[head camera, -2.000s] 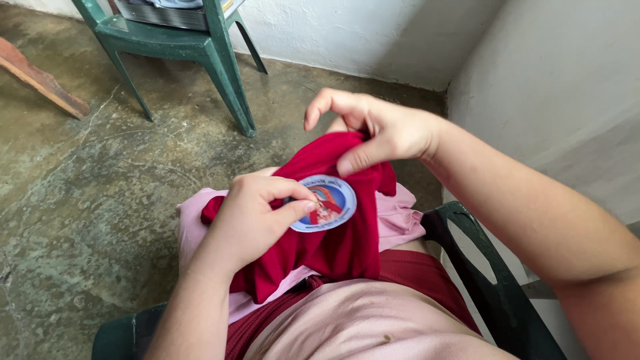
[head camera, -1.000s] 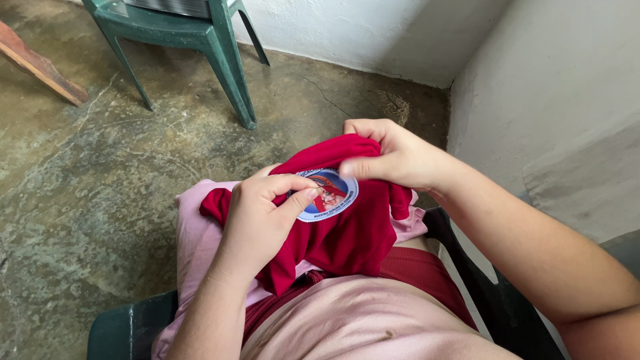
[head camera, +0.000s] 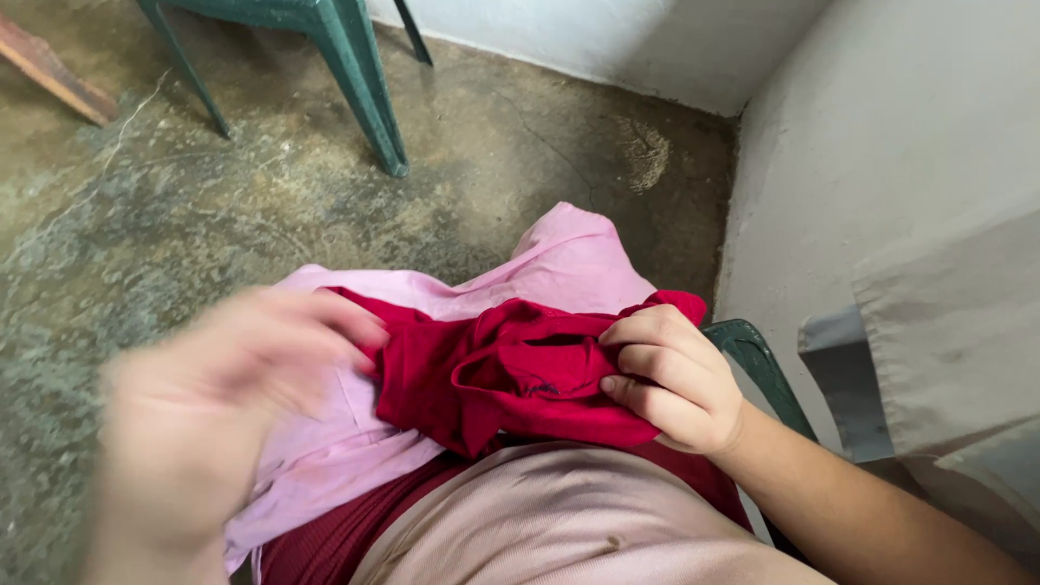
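A red cloth garment (head camera: 520, 374) lies bunched on my lap, over a pink cloth (head camera: 569, 260). An opening in the red fabric faces up, and dark stitching (head camera: 543, 390) shows just inside it. My right hand (head camera: 670, 378) grips the red cloth at the right of this opening, fingers bent over the fabric. My left hand (head camera: 244, 390) is motion-blurred at the left of the red cloth, its fingertips near the cloth's left edge. Whether they touch or hold anything cannot be told. The round patch is not visible.
I sit on a green plastic chair, whose armrest (head camera: 760, 366) shows at my right. Another green chair (head camera: 357, 73) stands ahead on the concrete floor (head camera: 203, 219). A wooden piece (head camera: 57, 73) is at the upper left, and a wall (head camera: 886, 146) rises on the right.
The round blue-and-white patch that both hands were around is out of sight, and the red cloth lies flatter, with an opening upward. My left hand has moved left, away from the middle of the cloth.
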